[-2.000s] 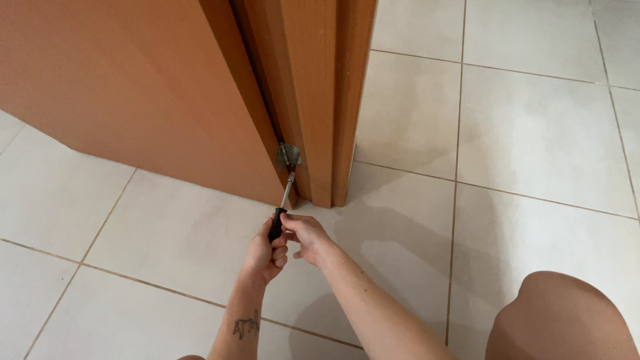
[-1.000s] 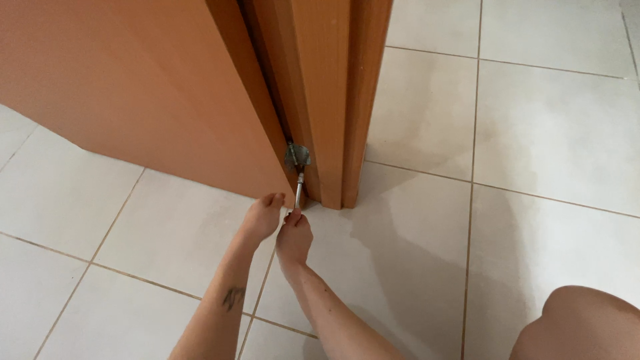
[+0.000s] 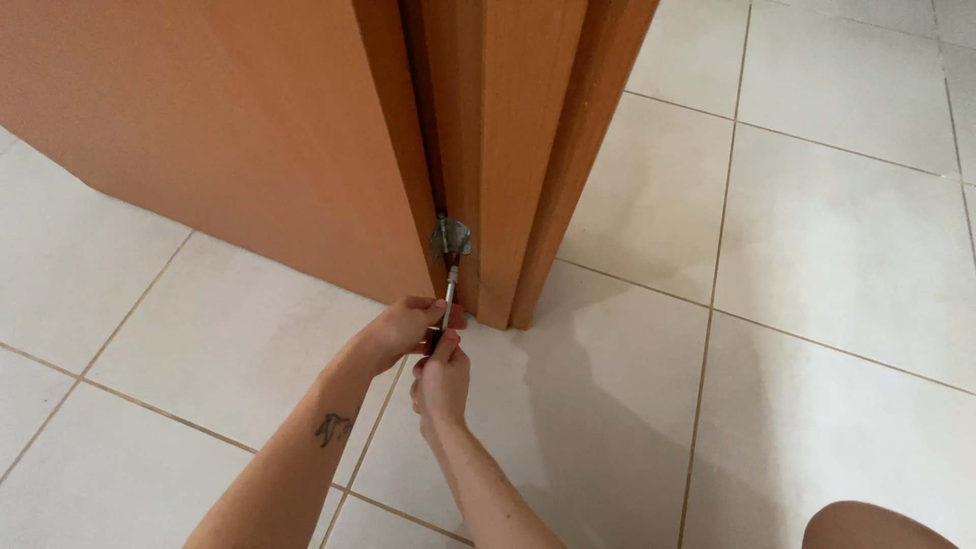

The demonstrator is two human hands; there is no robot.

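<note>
A screwdriver (image 3: pixel 451 293) with a metal shaft and a dark handle slants up to a metal hinge (image 3: pixel 451 237) low in the gap between the wooden door (image 3: pixel 252 145) and its frame (image 3: pixel 526 152). My right hand (image 3: pixel 444 377) is closed around the handle, which it mostly hides. Just above it, my left hand (image 3: pixel 408 324) has its thumb and fingers around the shaft near the handle's top. The screwdriver's tip is at the hinge's lower part; whether it sits in a screw cannot be told.
Light floor tiles (image 3: pixel 831 252) with brown joints surround the door's foot. The door's bottom edge runs off to the upper left. My bare knee (image 3: pixel 877 526) shows at the lower right, and shadows fall on the tiles right of the frame.
My left hand was on the handle two seconds ago, then beside the tool one second ago; now it is at the shaft. My right hand has closed around the handle.
</note>
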